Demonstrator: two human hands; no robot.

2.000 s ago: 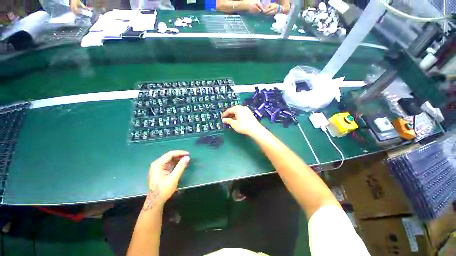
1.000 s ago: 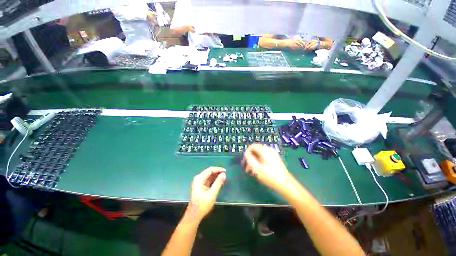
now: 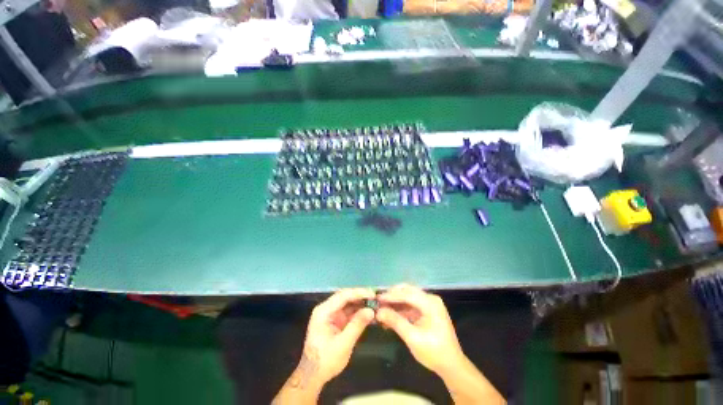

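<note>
My left hand (image 3: 341, 323) and my right hand (image 3: 414, 323) meet over my lap, just below the bench edge. Their fingertips pinch a small dark, greenish circuit board assembly (image 3: 371, 304) between them; most of it is hidden by the fingers. The clear blister tray (image 3: 273, 212) on the bench holds rows of green-black assemblies, with several purple housings (image 3: 420, 195) at the right of its front row. Tiny small black parts (image 3: 380, 222) lie in a loose pile in front of the tray. A heap of loose purple housings (image 3: 491, 178) lies right of the tray, with one apart (image 3: 483, 217).
A second tray (image 3: 67, 210) lies at the left. A crumpled clear plastic bag (image 3: 567, 150) is behind the heap. A white adapter (image 3: 582, 201) with cable and a yellow control box (image 3: 625, 211) stand at the right. White items and a person's forearms are across the bench.
Both hands have come together below the bench edge; my right hand has left the area by the tray and black pile. The small assembly now shows between the fingertips. The camera view has shifted.
</note>
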